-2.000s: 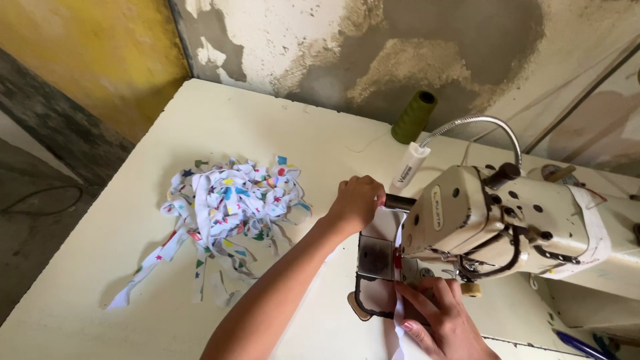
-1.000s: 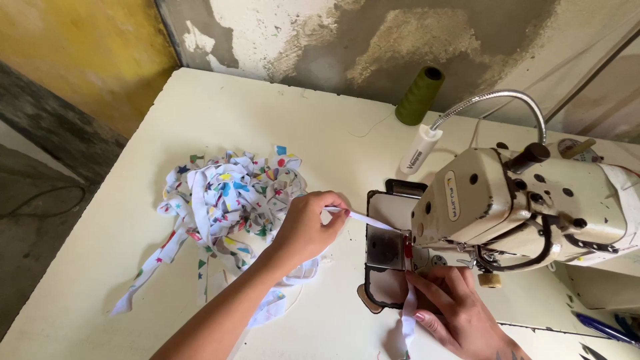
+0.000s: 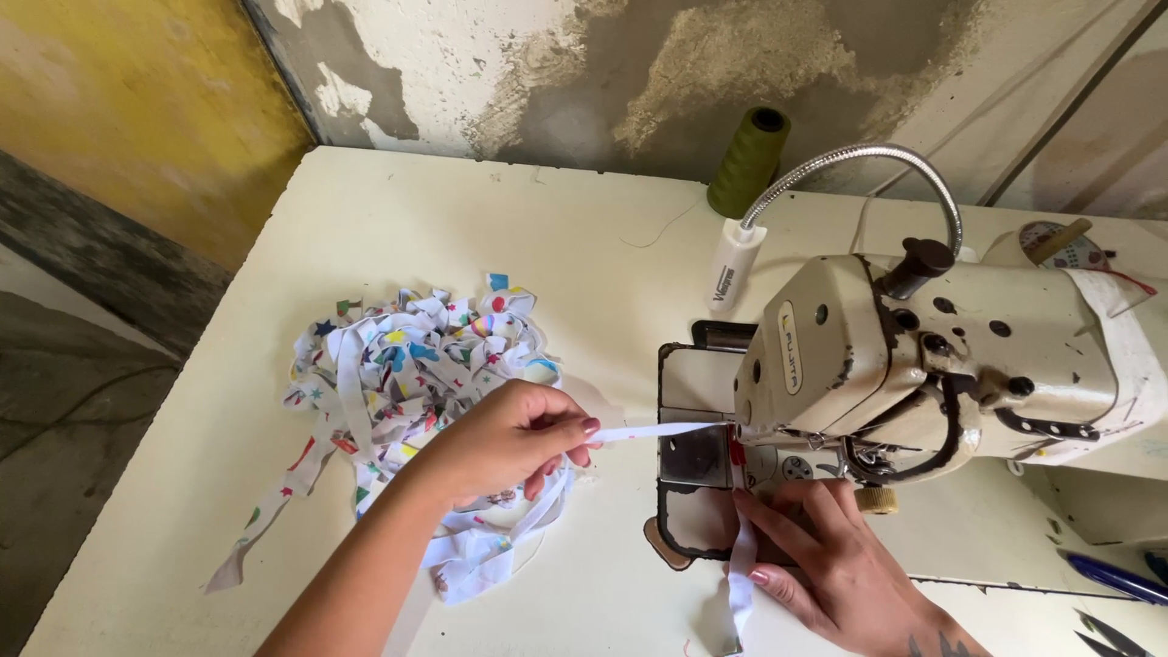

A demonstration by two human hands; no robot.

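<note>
My left hand [image 3: 525, 438] pinches a narrow white fabric strip [image 3: 652, 430], drawn taut between its fingers and the needle area of a Fujita sewing machine [image 3: 821, 338]. Beside the needle area my right hand [image 3: 821, 557] lies with its index finger on another stretch of white strip [image 3: 741, 566], which runs toward the near table edge; the thumb is beside it. A red piece [image 3: 736, 449] shows near the presser foot, which is mostly hidden by the machine head. Behind my left hand sits a tangled heap of printed fabric strips [image 3: 411, 365].
An olive thread cone [image 3: 748, 164] stands at the back of the white table [image 3: 566, 219]. A white lamp [image 3: 735, 265] on a flexible metal neck hangs beside the machine. At the right lie a blue pen [image 3: 1113, 577] and dark pointed blades [image 3: 1104, 634].
My left hand has moved from beside the machine head to near the fabric heap, with the strip now stretched from it. My right hand stays near the needle area.
</note>
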